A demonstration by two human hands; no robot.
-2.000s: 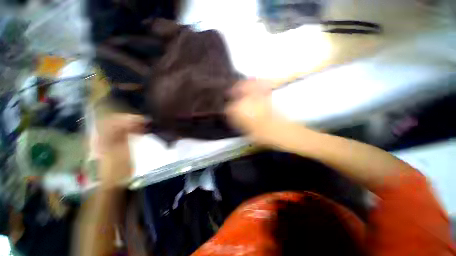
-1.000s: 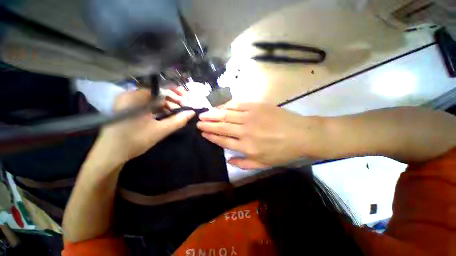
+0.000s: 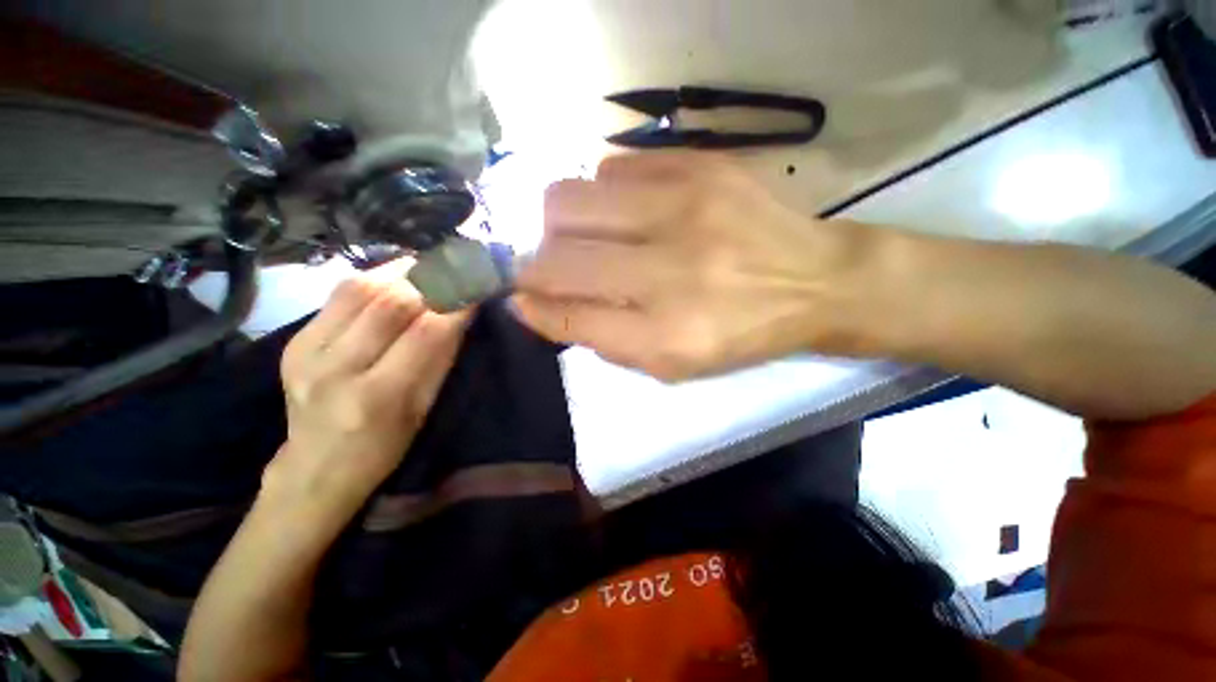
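The black garment [image 3: 494, 400] with a brown band [image 3: 474, 493] hangs from the machine bed over the table's front edge. My left hand [image 3: 360, 373] pinches its upper edge just below the greenish-grey tab [image 3: 456, 275]. My right hand [image 3: 674, 267] is at the right end of that edge, fingers curled and fingertips close to the tab. The cloth between my fingertips is mostly hidden. The thread tension disc [image 3: 411, 200] of the sewing machine is just above the tab. The needle area is hidden by machine parts and glare.
Black thread snips [image 3: 720, 117] lie on the beige bed plate [image 3: 920, 80] beyond my right hand. A dark rectangular object [image 3: 1187, 80] is at the far right. A curved metal bar [image 3: 134, 366] crosses at left. The white tabletop's front edge [image 3: 774, 440] runs below my right forearm.
The view has shifted closer to the machine head. My right hand has gone from flat with fingers extended to curled. My left hand stays at the cloth edge, now partly under the tab.
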